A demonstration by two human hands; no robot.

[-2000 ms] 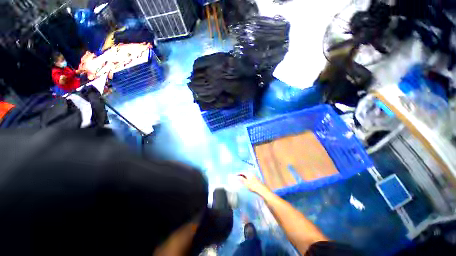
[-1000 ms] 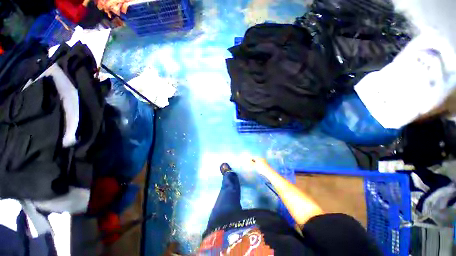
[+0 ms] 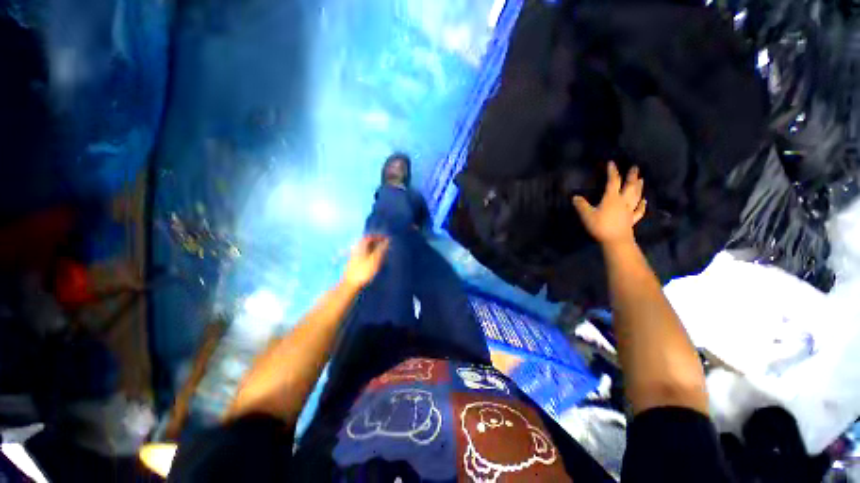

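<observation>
A big heap of black jackets [image 3: 566, 104] fills a blue slatted crate [image 3: 471, 113] at the upper right. My right hand [image 3: 615, 206] is over the near part of the heap with its fingers spread and nothing in it; whether it touches the cloth I cannot tell. My left hand [image 3: 366, 259] hangs in front of my legs, left of the crate. It is small and blurred, its fingers look partly curled, and I cannot see whether it holds anything.
A second blue crate [image 3: 533, 344] with brown cardboard is right of my legs. Shiny black plastic [image 3: 802, 123] lies beyond the heap, with a white sheet [image 3: 745, 316] below it. My shoe [image 3: 396, 171] is on the blue floor [image 3: 292, 189]. Dark, blurred things are at the left.
The view has swung down and closer to the jacket heap, which now looks larger. My right hand has come over the heap, and my left hand has come into view. The cardboard-lined crate is now partly hidden.
</observation>
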